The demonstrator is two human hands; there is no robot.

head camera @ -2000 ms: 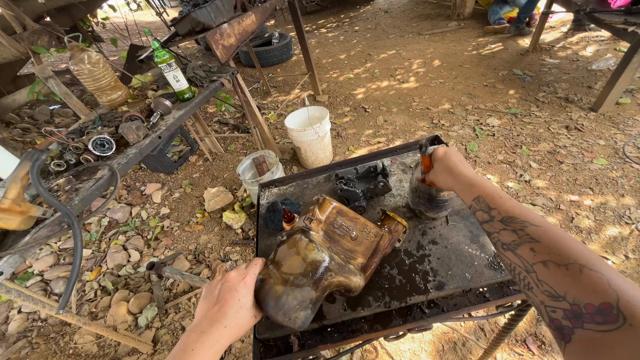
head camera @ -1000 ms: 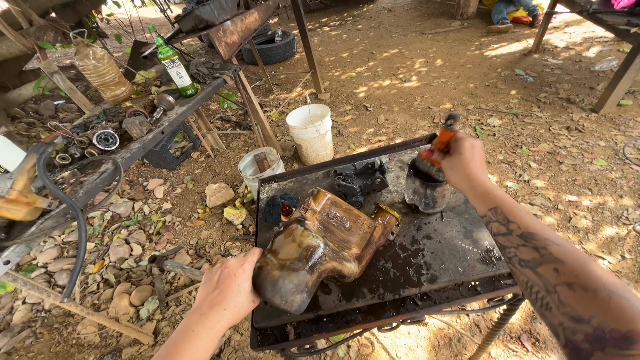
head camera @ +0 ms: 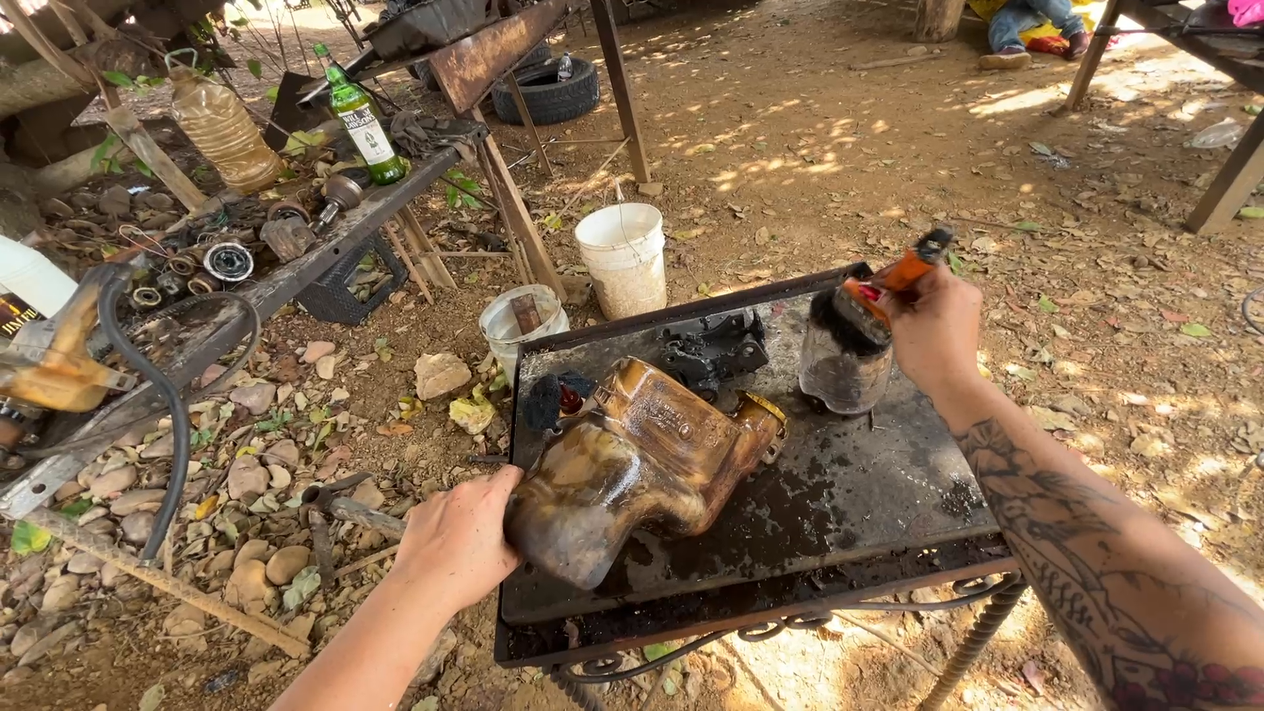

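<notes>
My right hand (head camera: 933, 321) grips a paint brush (head camera: 904, 272) by its orange handle, with the dark wet bristles at the mouth of a cut clear plastic container (head camera: 844, 370). My left hand (head camera: 459, 538) rests against the left end of a stained, wet plastic reservoir (head camera: 642, 464), which lies on a metal-topped table (head camera: 839, 494). A yellowish ring rims the reservoir's neck, pointing right. Behind it sits a black metal part (head camera: 713, 351). A dark rag (head camera: 553, 397) with something red lies by the reservoir's upper left side.
Beyond the table stand a white bucket (head camera: 624, 259) and a smaller tub (head camera: 518, 321). At left a bench (head camera: 296, 267) carries a green glass bottle (head camera: 365, 123), a large plastic jug (head camera: 222, 128) and metal parts. A tire (head camera: 553, 91) lies farther back. A person's legs (head camera: 1032, 25) show at top right.
My right hand has lifted the brush from low in the clear container to above its rim, tilting its handle. The reservoir has turned slightly, with my left hand still at its left end.
</notes>
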